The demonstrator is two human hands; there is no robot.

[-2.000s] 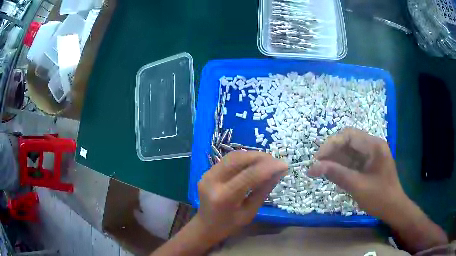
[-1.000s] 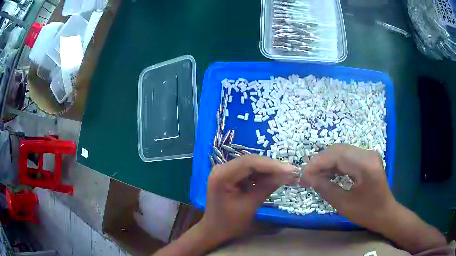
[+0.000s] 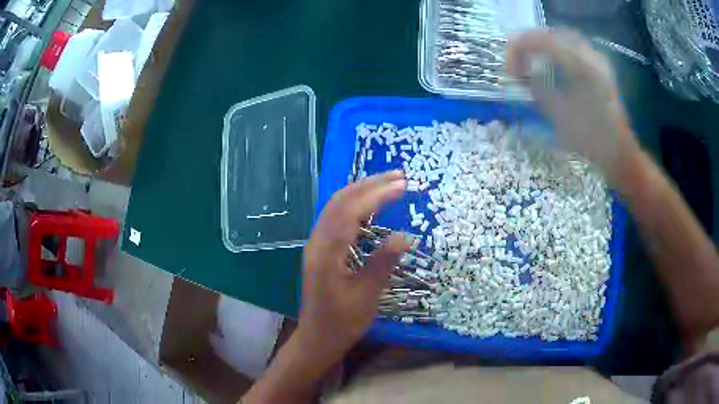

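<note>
The blue tray (image 3: 473, 341) holds many small white caps (image 3: 497, 213) over its centre and right. A loose heap of metal rods (image 3: 406, 288) lies at its left. My left hand (image 3: 347, 256) is over the rods, thumb and fingers apart, with nothing seen in it. My right hand (image 3: 571, 95) is blurred, over the tray's far edge and the near right corner of the clear box (image 3: 426, 59). Whether it holds anything cannot be told. Slim rods (image 3: 473, 39) lie side by side in the clear box.
A clear lid (image 3: 270, 170) lies left of the tray. A crumpled clear bag (image 3: 686, 47) is at the far right, a dark object (image 3: 686, 173) right of the tray, partly behind my forearm. A carton (image 3: 67, 146) with clear boxes and red stools (image 3: 72, 252) stand at the left.
My hands were together over the caps and have parted. My right hand moved away from me to the clear box. My left hand moved left over the rods and opened.
</note>
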